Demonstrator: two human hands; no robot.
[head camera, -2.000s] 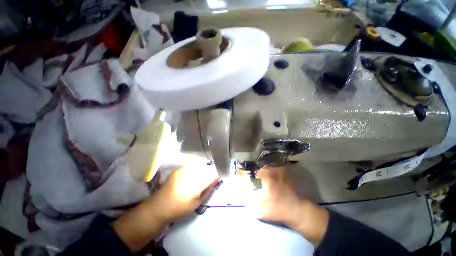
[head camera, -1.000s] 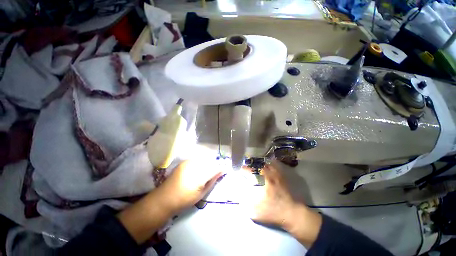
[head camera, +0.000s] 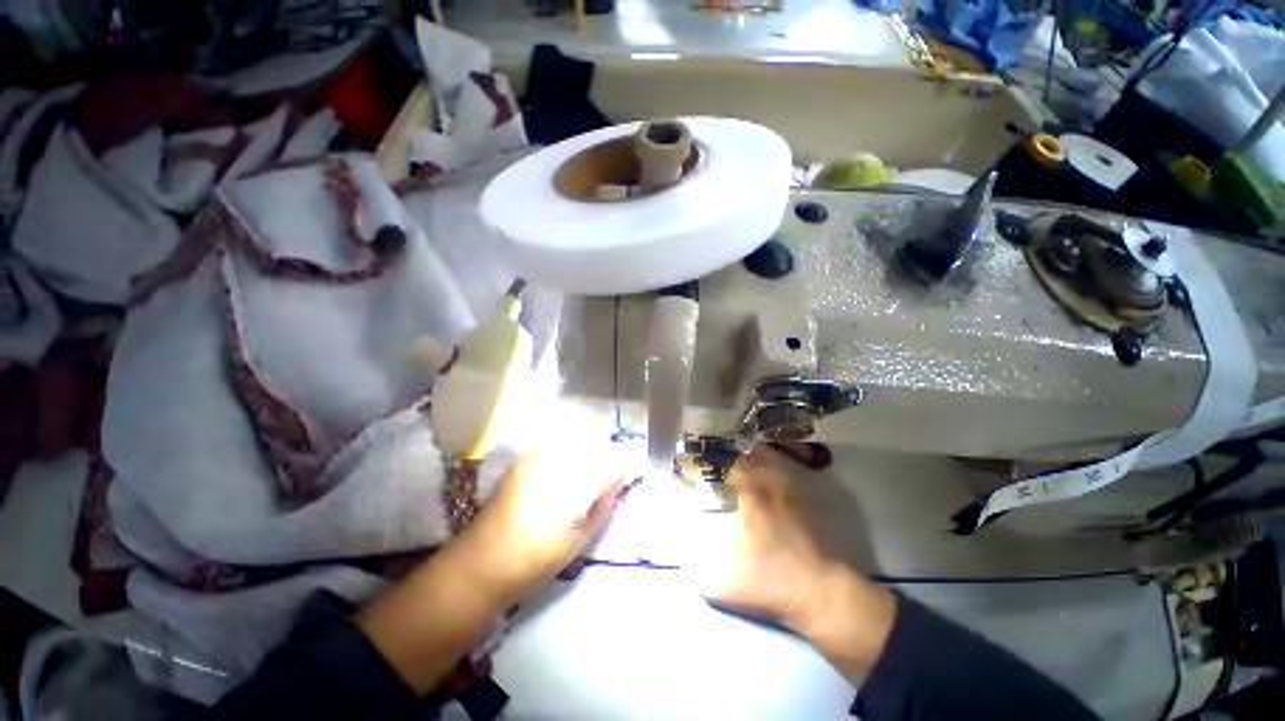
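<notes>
The beige sewing machine (head camera: 916, 338) lies across the middle and right. Its glowing lamp (head camera: 483, 383) stands left of the needle area. My left hand (head camera: 543, 521) is flat and low on the bed, left of the needle area, fingertips lost in the glare. My right hand (head camera: 768, 542) is just right of the presser foot area, fingers pointing up to it. Bright glare between the hands hides any piece under the fingertips, so I cannot tell what either hand holds. Pale grey cloth with maroon flecked edges (head camera: 338, 282) is heaped left of the machine.
A white tape roll (head camera: 648, 233) sits on top of the machine. A white label ribbon (head camera: 1064, 482) hangs over the arm beside a broad white band (head camera: 1215, 366). A dark pointed fin (head camera: 958, 240) rises from the arm. A yellow-green roll (head camera: 854, 171) and an orange-topped spool (head camera: 1046, 148) are behind.
The view has shifted, so the machine and tape roll first moved right, then the arm slightly left. Both hands stay beside the needle area with little visible change.
</notes>
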